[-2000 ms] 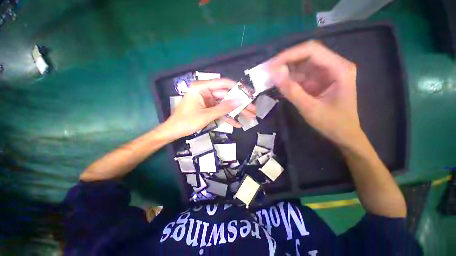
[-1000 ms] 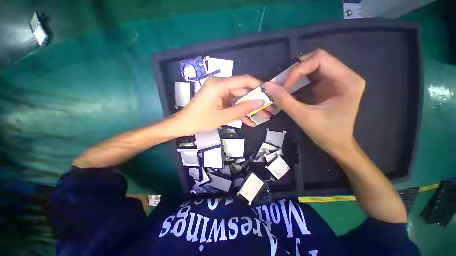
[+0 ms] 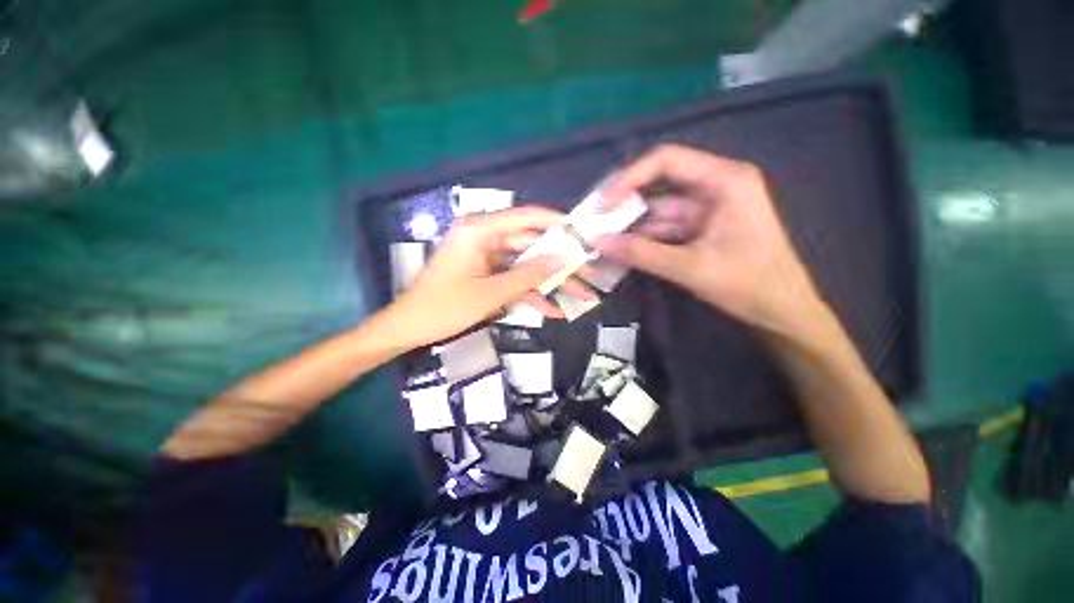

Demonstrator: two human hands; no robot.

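My left hand [image 3: 489, 265] holds a small flat white panel [image 3: 551, 257] between thumb and fingers, over the left part of the black divided tray [image 3: 789, 412]. My right hand [image 3: 695, 230] holds a second pale flat piece [image 3: 612, 216] at its upper right. The two pieces meet at a narrow dark band, roughly end to end; blur hides whether they are joined. More small flat panels [image 3: 578, 461] lie heaped in the tray's left compartment. A blue-white patterned piece [image 3: 422, 217] is at the tray's upper left corner.
A joined pair of pale pieces [image 3: 90, 139] lies on the green bench at the far left. A slanting grey metal post [image 3: 801, 41] stands beyond the tray, near a red scrap [image 3: 536, 11]. A second black tray [image 3: 1036, 71] is at the upper right. Yellow tape [image 3: 771, 483] runs near my edge.
The pieces, apart two seconds ago, now meet. Since one second ago my right hand has turned its piece slightly. The view has shifted, bringing the red scrap back into sight.
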